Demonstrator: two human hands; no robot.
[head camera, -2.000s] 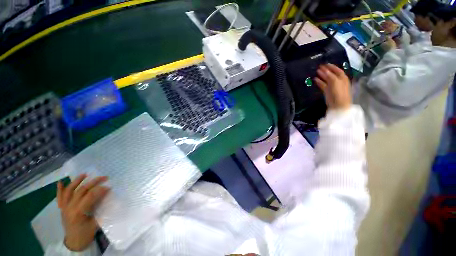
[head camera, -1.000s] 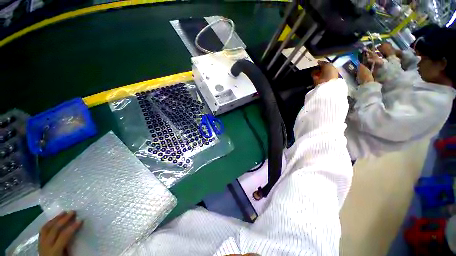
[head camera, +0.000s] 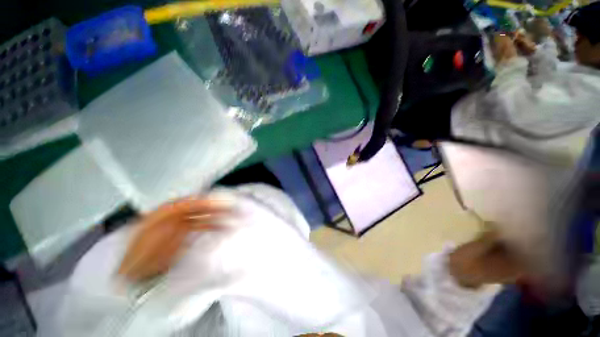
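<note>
My right hand (head camera: 487, 262) is at the lower right, blurred, gripping the lower edge of a flat pale tablet (head camera: 510, 181) with a dark edge, held up over the floor. My left hand (head camera: 171, 237) is strongly blurred in front of my white smock, below the bubble-wrap mat; its fingers look extended and nothing shows in it. The silvery bubble-wrap mat (head camera: 164, 125) lies on the green bench with no device on it. Another pale sheet (head camera: 69, 197) lies at its lower left.
Blister tray (head camera: 36, 82) and blue parts bin (head camera: 110, 39) at left. Bag of dark rings (head camera: 253, 56) with blue scissors (head camera: 299, 66) behind the mat. White control box (head camera: 335, 23), black hose (head camera: 393, 79), black machine (head camera: 441, 62), white-pink tray (head camera: 372, 187) below the bench edge. A person (head camera: 533, 112) at right.
My right hand has come back from the black machine area to the lower right, now with the tablet. My left hand has left the bubble wrap and moved right. The view has shifted.
</note>
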